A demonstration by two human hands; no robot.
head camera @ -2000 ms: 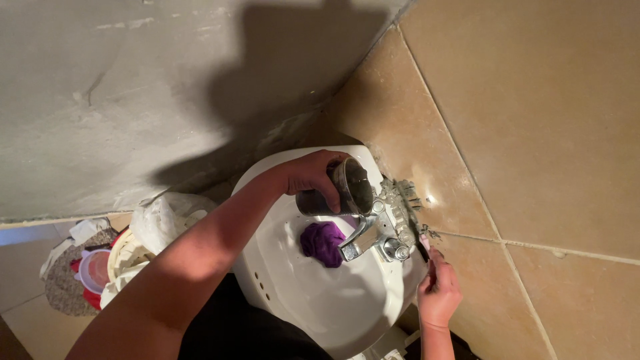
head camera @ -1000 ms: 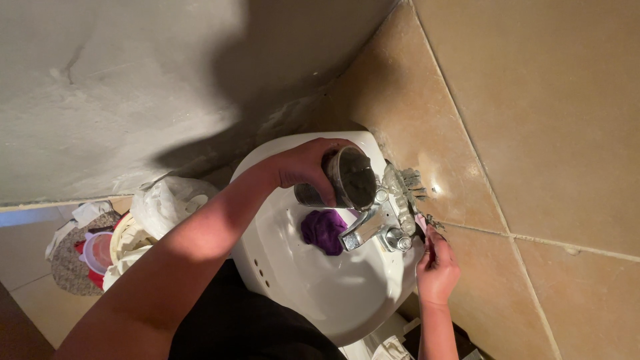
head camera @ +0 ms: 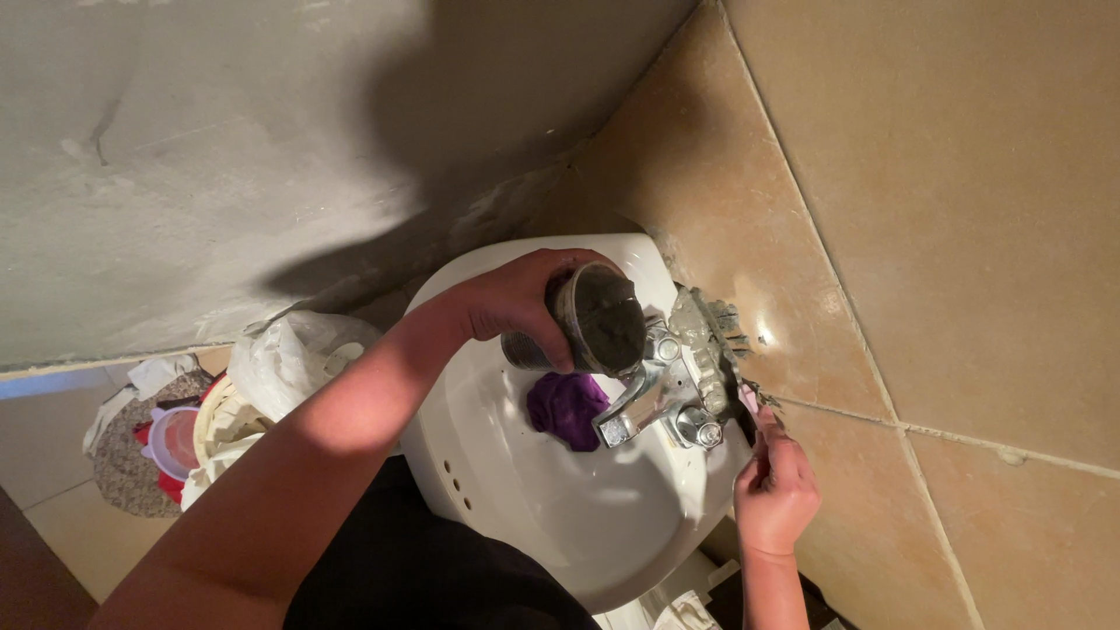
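My left hand [head camera: 534,302] is wrapped around a cup [head camera: 604,319] of wet grey cement-like mix, tilted above the white ceramic sink [head camera: 542,516]. My right hand [head camera: 777,486] grips a slim tool [head camera: 751,411] smeared with grey mix; its exact kind is hard to tell. The tool lies along a lumpy strip of grey mix [head camera: 707,359] between the sink's back edge and the tiled wall. A chrome faucet [head camera: 643,398] with two knobs stands beside that strip. Under the cup, a purple cloth [head camera: 567,409] rests in the basin.
Beige wall tiles [head camera: 945,219] rise behind the faucet, and a grey plastered wall [head camera: 219,157] borders the sink's other side. Past my left forearm are a white plastic bag [head camera: 302,359], a lilac plastic container [head camera: 171,442] and a speckled mat [head camera: 122,464] on the floor.
The cup in my left hand has tipped so that more of its mouth and the grey mix inside shows. My right hand remains by the wall behind the faucet, still holding the tool.
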